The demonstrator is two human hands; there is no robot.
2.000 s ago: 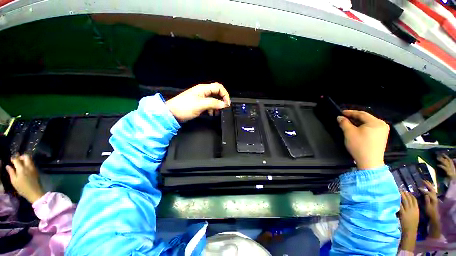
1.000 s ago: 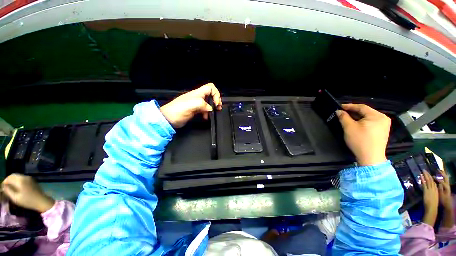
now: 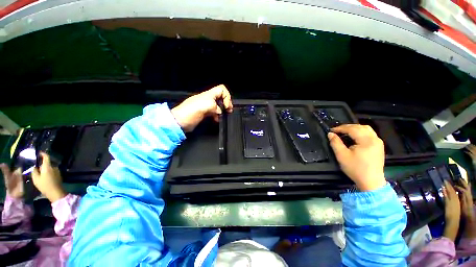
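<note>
My left hand [image 3: 204,108] holds a smartphone [image 3: 223,134] edge-on by its top end, upright over the left part of the foam tray [image 3: 224,173]. Two phones, a middle one [image 3: 258,138] and one to its right [image 3: 302,136], lie back up in tray recesses with lenses at the far end and white lettering on black cards. My right hand [image 3: 359,154] is over a third phone [image 3: 324,116] in the right recess. A dark piece [image 3: 344,137], seemingly black cards, is pinched in its fingers; the hand hides most of it and of that phone.
The tray tops a stack on a green bench [image 3: 261,213]. Other trays with phones stand at left [image 3: 86,148] and right [image 3: 412,138], where hands in pink sleeves work. A pale shelf edge [image 3: 219,20] crosses above. A dark bulk lies behind the tray.
My right hand has moved left and towards me, from beyond the tray's right end onto the right recess. My left hand has raised a phone edge-on and still holds it there.
</note>
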